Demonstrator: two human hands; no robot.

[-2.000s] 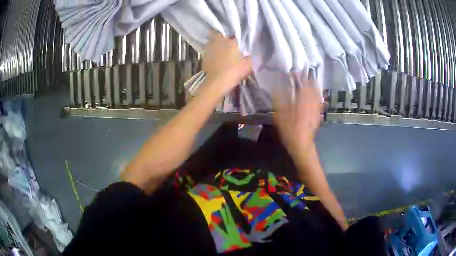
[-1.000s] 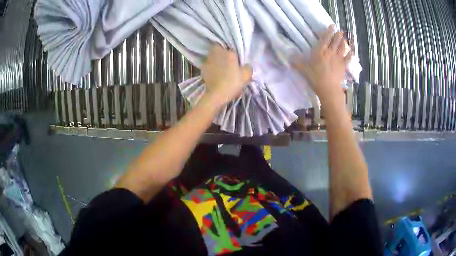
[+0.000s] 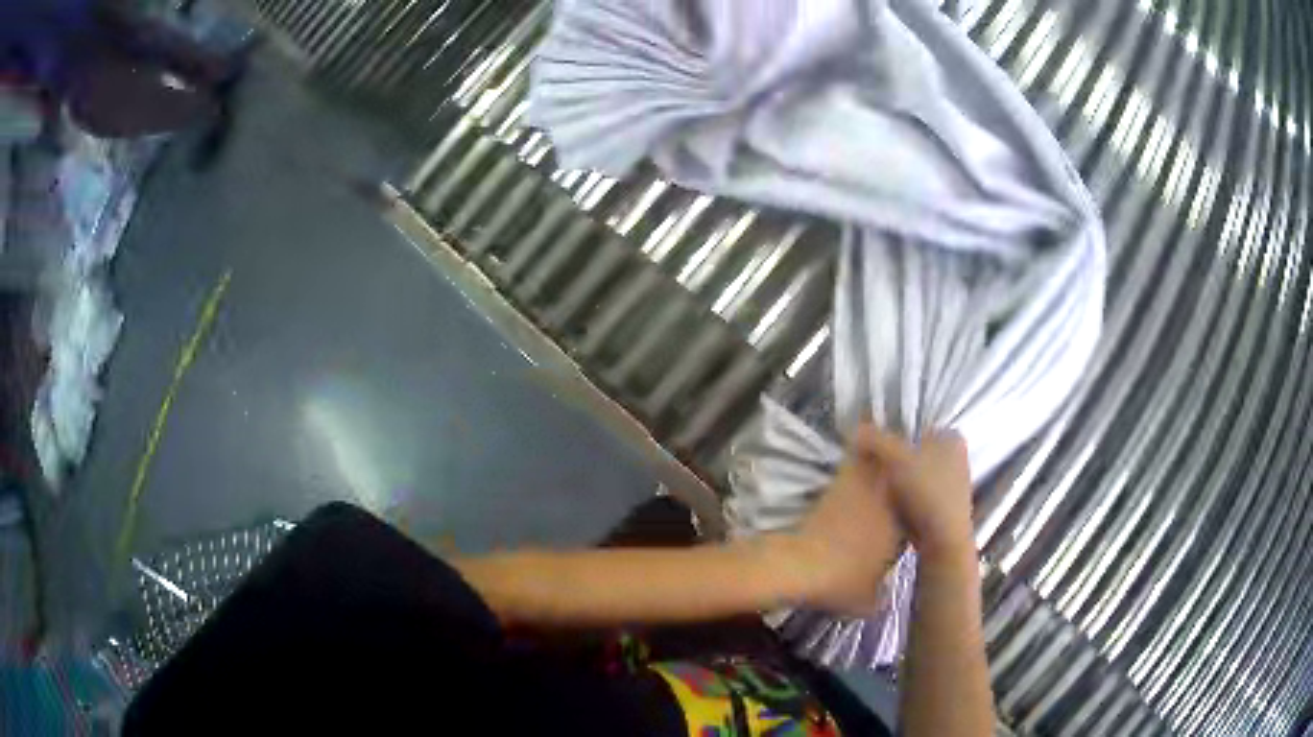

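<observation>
A long bundle of pale grey-white pleated fabric (image 3: pixel 900 310) lies over the steel bars, bent at the right and running down to my hands. One fanned end lies at the upper middle. My left hand (image 3: pixel 850 526) is closed around the gathered lower part, and short pleated ends stick out beside and below it. My right hand (image 3: pixel 929 482) is against my left hand on the same fabric, its fingers overlapping it. Its fingers are blurred, and how firmly they grip is partly hidden.
The rack of shiny parallel steel bars (image 3: pixel 1181 360) fills the upper and right side, with its metal edge (image 3: pixel 555 360) running diagonally. Grey floor (image 3: pixel 360 389) with a yellow line (image 3: pixel 176 403) lies left. Pale crumpled material (image 3: pixel 84 310) is at the far left, with a perforated white item (image 3: pixel 216 576) below.
The view has turned, so the rack now runs diagonally. My right hand has moved from the spread fabric to beside my left hand. The fabric on the right is now drawn into a narrow bundle.
</observation>
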